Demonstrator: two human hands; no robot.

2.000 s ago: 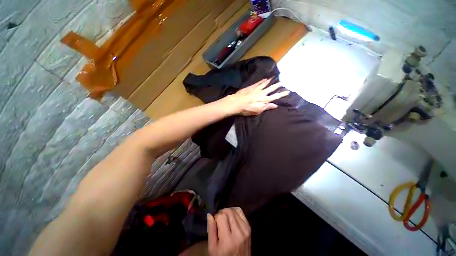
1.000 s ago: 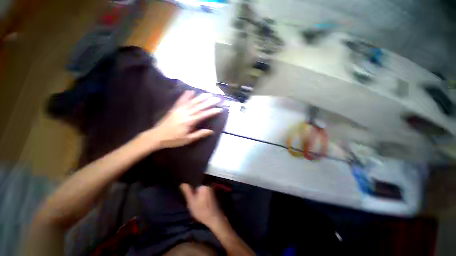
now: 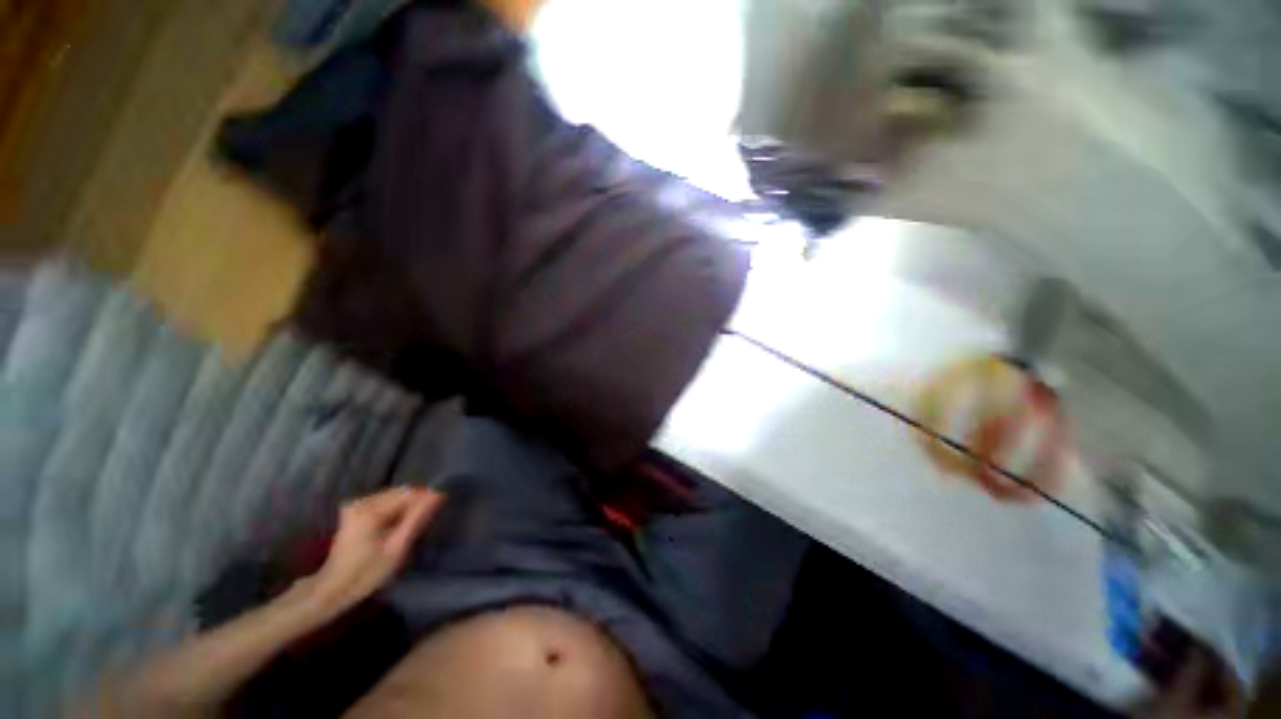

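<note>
The dark brown-purple garment (image 3: 576,267) lies crumpled over the table's left part and hangs over its front edge. Its right corner reaches the blurred presser foot area (image 3: 787,197) of the sewing machine. A navy-black part (image 3: 302,141) shows at its far left. My left hand (image 3: 401,527) is off the garment, low over dark grey cloth on my lap, with its fingers close together; blur hides whether they hold anything. My right hand is not recognisable in view.
Scissors with yellow and red handles (image 3: 995,426) lie right of the needle. A blue item (image 3: 1124,604) and a blurred dark brown shape (image 3: 1187,667) are at the lower right. The machine head (image 3: 1124,239) spans the upper right. Brown cardboard (image 3: 225,267) is at left.
My left hand has left the garment and moved down toward my lap. My right hand has left the garment's front edge and is no longer seen clearly. The camera view has shifted.
</note>
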